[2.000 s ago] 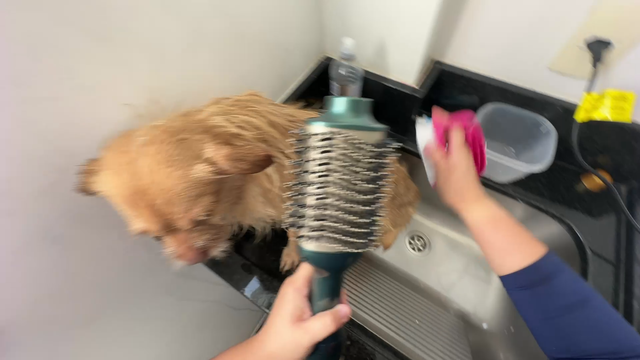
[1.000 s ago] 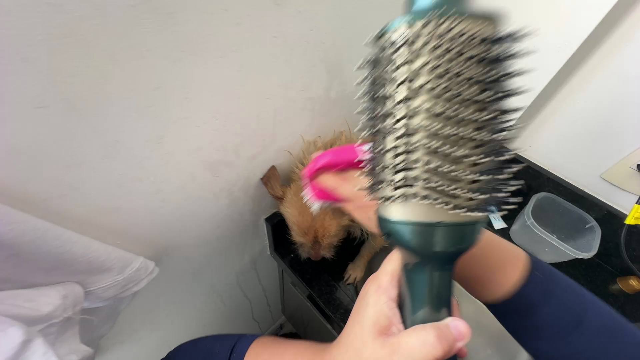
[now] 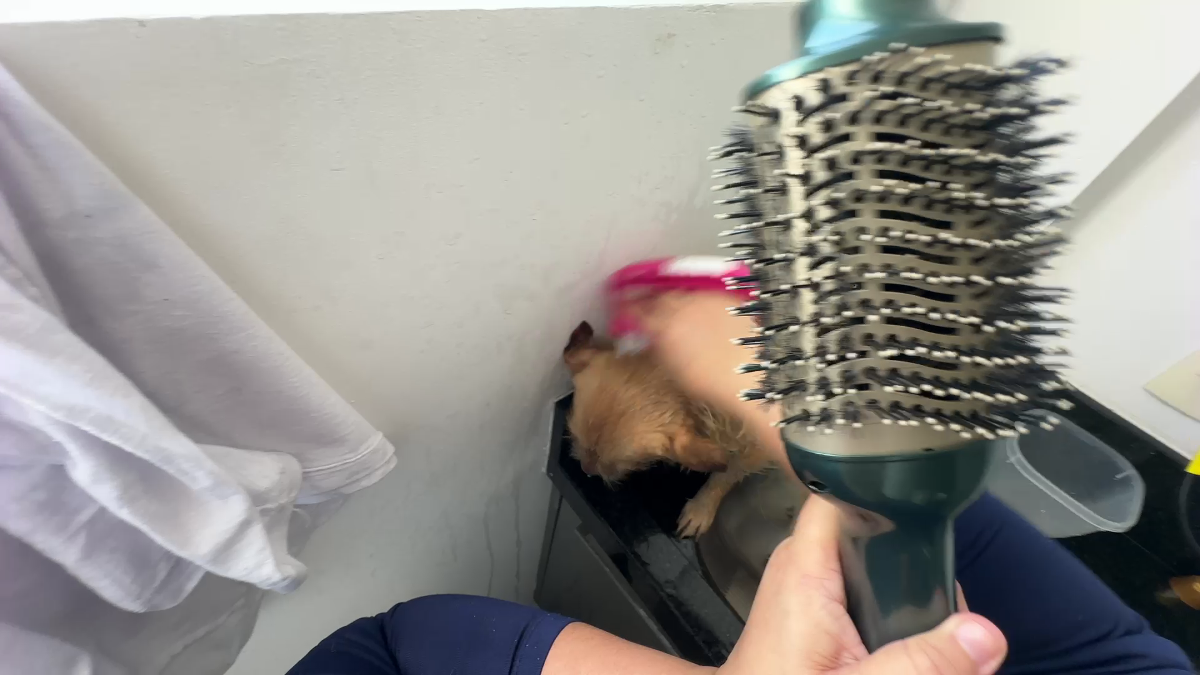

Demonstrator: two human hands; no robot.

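A green hot-air brush [image 3: 891, 253] with dark, pale-tipped bristles fills the right of the view, upright and close to the camera. My left hand [image 3: 834, 600] is wrapped around its handle. Behind the brush my right hand [image 3: 694, 337], blurred, grips a pink and white grooming tool [image 3: 656, 281] just above the dog's head and back; whether the tool touches the fur cannot be told. The tan dog [image 3: 628, 412] has damp-looking fur and its head lowered over the black counter, with one front paw by the sink. Part of its body is hidden by my right arm and the brush.
A steel sink [image 3: 750, 530] is set into the black stone counter [image 3: 647, 553]. A clear plastic tub [image 3: 1078, 478] stands on the counter at right. White cloth [image 3: 159, 375] hangs at left against a pale wall [image 3: 422, 187] that rises behind the dog.
Two seconds ago my right hand held the pink tool near the plastic tub; now it is over the dog. The brush appears closer to the camera. The view has swung left, bringing in the white cloth.
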